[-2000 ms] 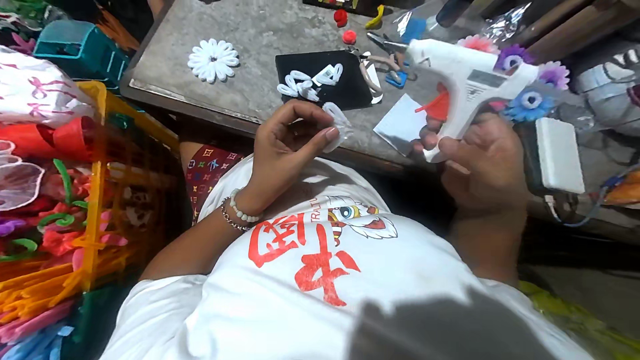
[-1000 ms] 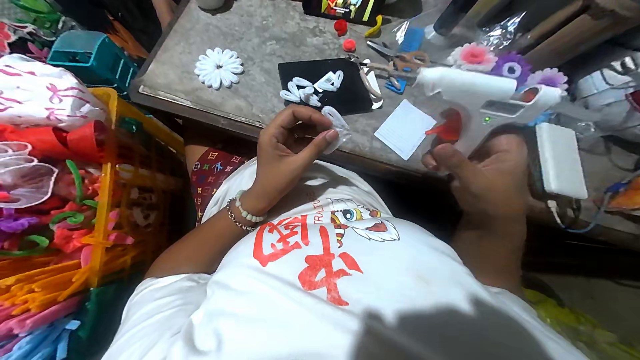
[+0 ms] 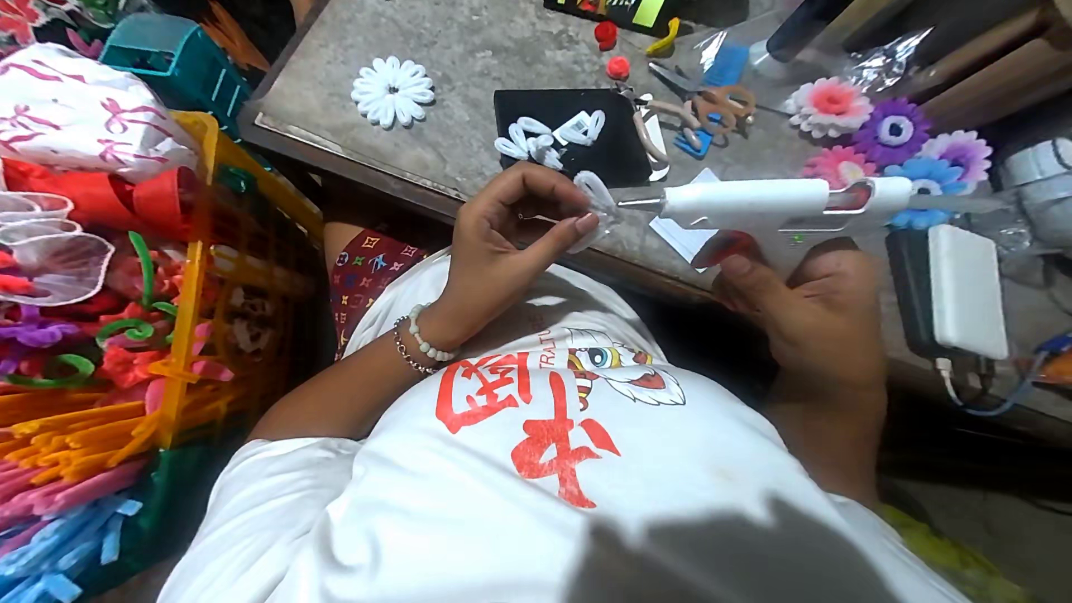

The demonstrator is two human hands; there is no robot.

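My left hand (image 3: pixel 523 239) pinches white looped pipe cleaner petals (image 3: pixel 596 209) between thumb and fingertips. My right hand (image 3: pixel 796 293) grips a white hot glue gun (image 3: pixel 754 203) with a red trigger; the gun lies level and its nozzle points left, at or very near the petals. Whether the tip touches them I cannot tell. Behind my left hand, more white loops (image 3: pixel 528 142) lie on a black flat case (image 3: pixel 569 105). A finished-looking white petal flower (image 3: pixel 393 92) rests on the grey tabletop to the left.
Scissors (image 3: pixel 727 107) and pliers (image 3: pixel 649 134) lie behind the gun. Colourful flowers (image 3: pixel 894 132) and a white power bank (image 3: pixel 965 289) with a cable are at right. An orange crate (image 3: pixel 188 293) of craft materials stands at left. A white paper square (image 3: pixel 682 239) lies near the table's edge.
The glue gun has turned from tilted to level, and its nozzle has come down to the petals in my left hand. My left hand keeps its pinch.
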